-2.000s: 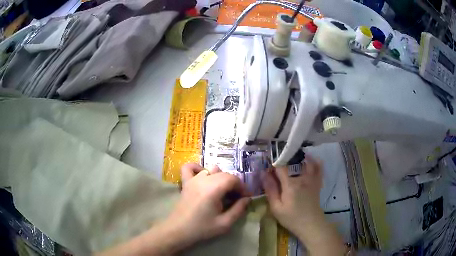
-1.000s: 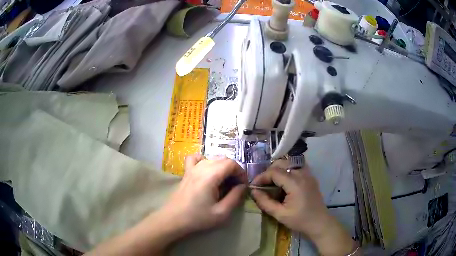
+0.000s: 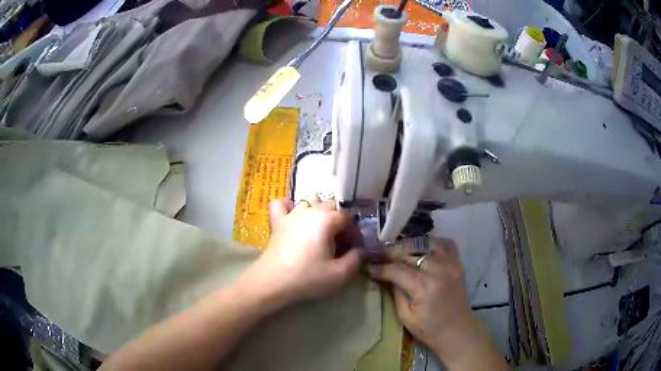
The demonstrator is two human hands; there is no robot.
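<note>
A pale khaki-green panel point(image 3: 123, 253) lies from the left edge to below the sewing machine head point(image 3: 370, 138). My left hand point(image 3: 312, 246) pinches the panel's edge just in front of the presser foot area. My right hand point(image 3: 427, 290) is beside it, fingertips at the same cloth edge and almost touching my left. A darker olive strip point(image 3: 392, 326) runs down under and beside my right hand. The needle and presser foot are mostly hidden by the head and my fingers.
An orange-yellow label point(image 3: 264, 181) lies left of the needle plate. The lamp point(image 3: 272, 94) hangs above it. Grey-brown pieces point(image 3: 167, 65) are heaped upper left. A strip bundle point(image 3: 533, 282) lies right under the arm. A control panel point(image 3: 641, 80) is upper right.
Both hands have moved slightly up toward the presser foot with the cloth edge. My right hand was higher two seconds ago, beside the foot, and is now lower at the edge. The view has shifted a little.
</note>
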